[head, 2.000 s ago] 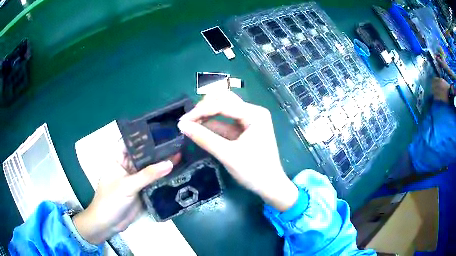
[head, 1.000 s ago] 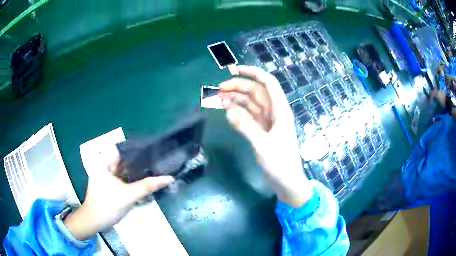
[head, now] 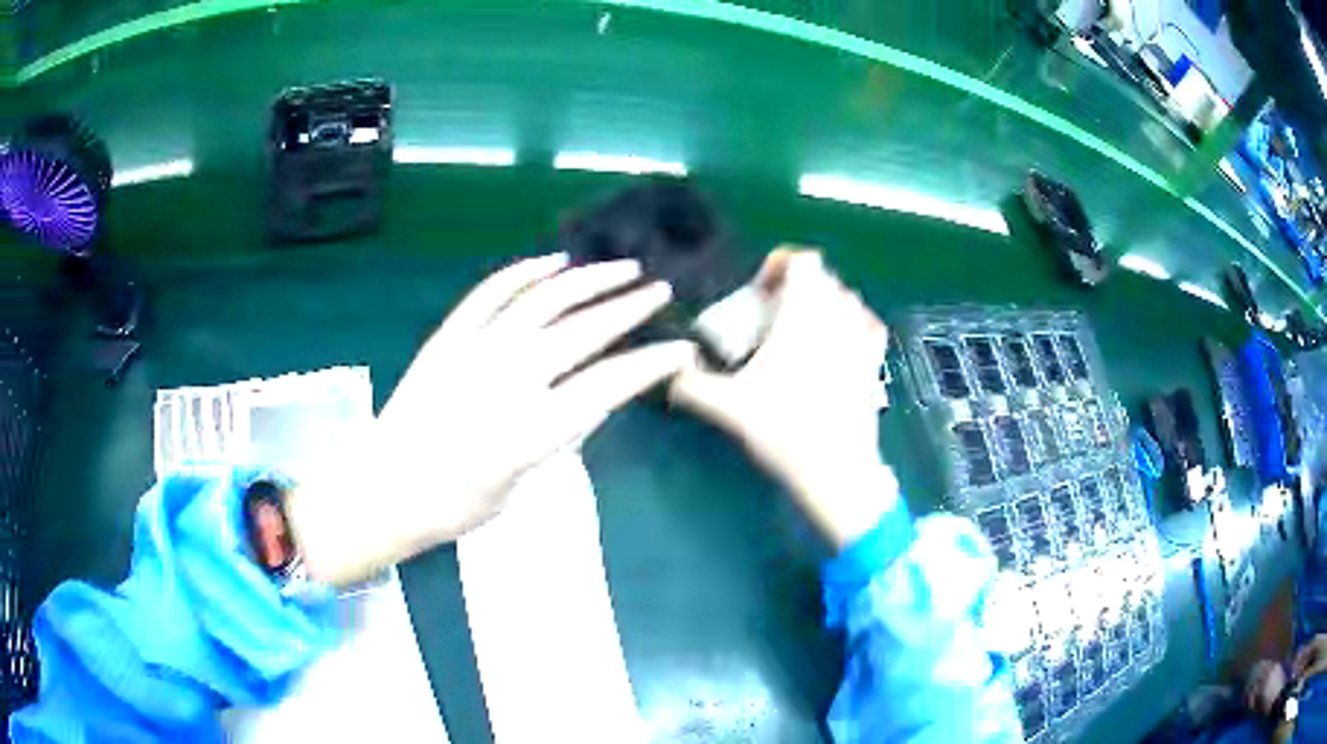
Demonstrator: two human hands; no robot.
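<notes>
A black housing (head: 648,233), blurred, lies or hovers above the green mat beyond my hands. My left hand (head: 509,385) is flat with fingers stretched to its near edge; whether it grips the housing is unclear. My right hand (head: 815,378) pinches a small pale rectangular piece (head: 735,323), likely a screen module seen from its silver side, just right of and below the housing. The white adhesive sheet (head: 546,611) lies under and below my left hand, partly hidden by it.
A grid tray of dark screens (head: 1041,436) lies at right. Another adhesive sheet (head: 262,407) is at left. Black housings stand at the far side (head: 332,167) and far right (head: 1065,225). A purple fan (head: 47,196) is upper left. Another person's hands (head: 1273,683) show lower right.
The view has swung up and left. My left hand has moved forward with the housing and turned palm down. My right hand has come from the loose screens to the housing with a pale piece.
</notes>
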